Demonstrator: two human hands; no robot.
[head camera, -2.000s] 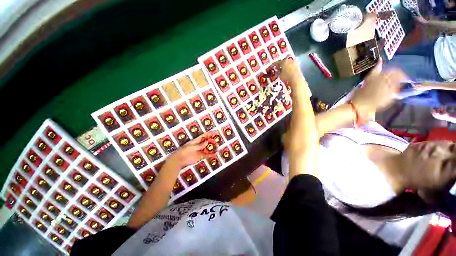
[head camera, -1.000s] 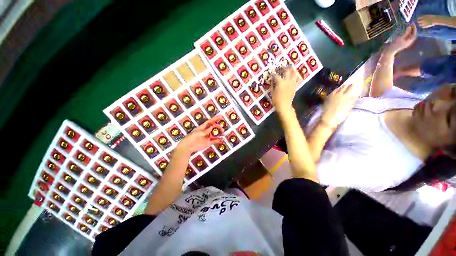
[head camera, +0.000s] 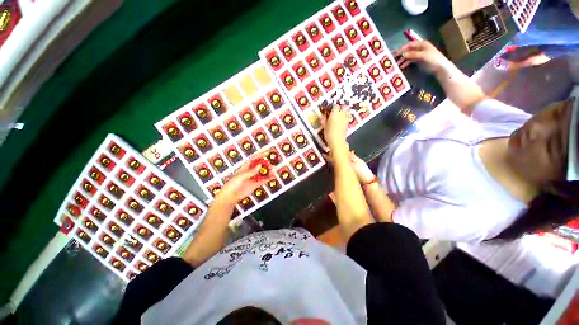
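My left hand (head camera: 240, 183) is over the lower part of the middle tray (head camera: 202, 103) and holds a red unit (head camera: 263, 170) with a gold centre in its fingertips. My right hand (head camera: 336, 129) is over the lower left of the right tray (head camera: 294, 110), fingers down by a heap of small black and cream loose pieces (head camera: 355, 94). Its fingertips are small and blurred, so I cannot tell if they hold a piece. Red units fill most pockets of both trays. Three tan empty pockets (head camera: 247, 86) show at the middle tray's top edge.
A left tray (head camera: 134, 202) of red units lies beside the middle one. A seated person (head camera: 454, 159) at right reaches one hand toward a red stick (head camera: 412, 35). An open cardboard box (head camera: 473, 32) stands beyond. Dark units lie on the bench (head camera: 408, 115). Green belt (head camera: 152, 70) runs behind.
My right hand has moved from the middle of the loose heap to its lower left side. My left hand still holds the red unit. The neighbour's hand has moved to the red stick.
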